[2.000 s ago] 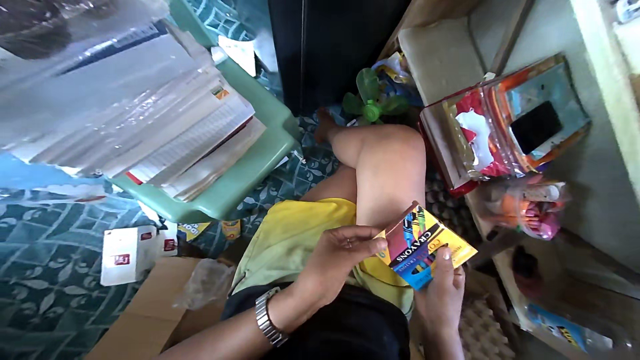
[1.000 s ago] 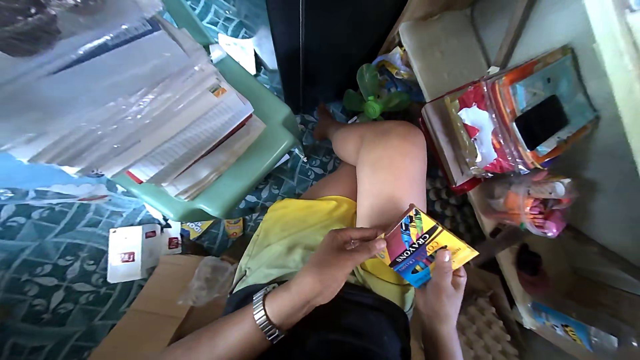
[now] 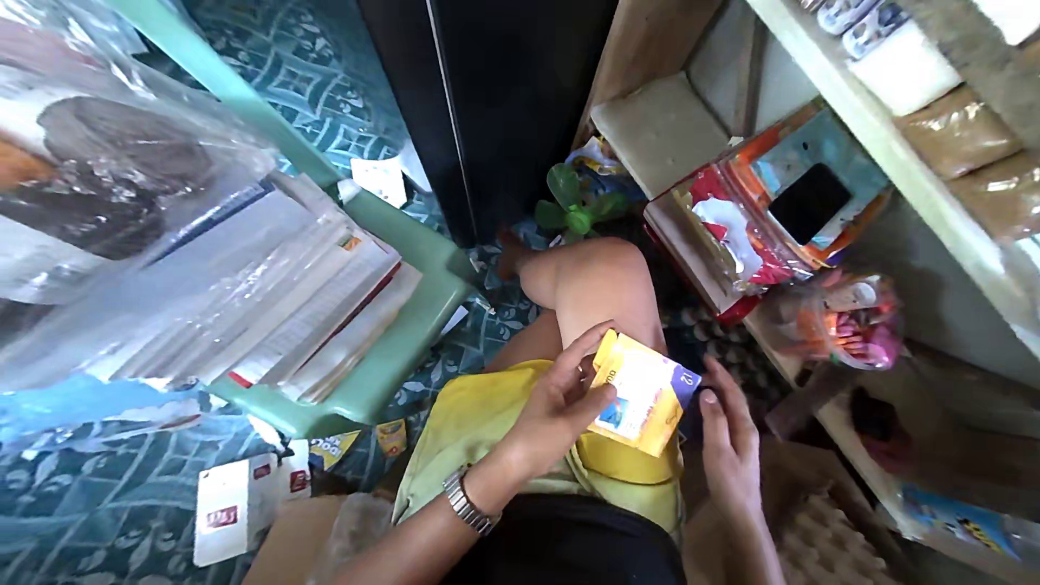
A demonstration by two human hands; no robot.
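Observation:
A yellow and purple crayon box [image 3: 642,394] is held above the lap by my left hand [image 3: 561,398], its thumb on the front face and the fingers behind. Glare covers part of the printed face. My right hand [image 3: 731,443] is just right of the box, fingers apart, with no object visible in it; whether a fingertip touches the box's edge cannot be told. A metal-band watch [image 3: 470,502] is on my left wrist.
Left, a green plastic chair [image 3: 406,341] bears books [image 3: 325,301] in clear plastic. Right, a wooden shelf [image 3: 894,171] holds a black phone [image 3: 810,203], packets and a jar of colored items [image 3: 861,321]. A green fan [image 3: 578,218] is beyond the knee. Cardboard [image 3: 296,540] lies lower left.
The crayon box has been turned to show another face, mostly yellow with a purple corner. My right hand has let go of its lower right part and opened beside it.

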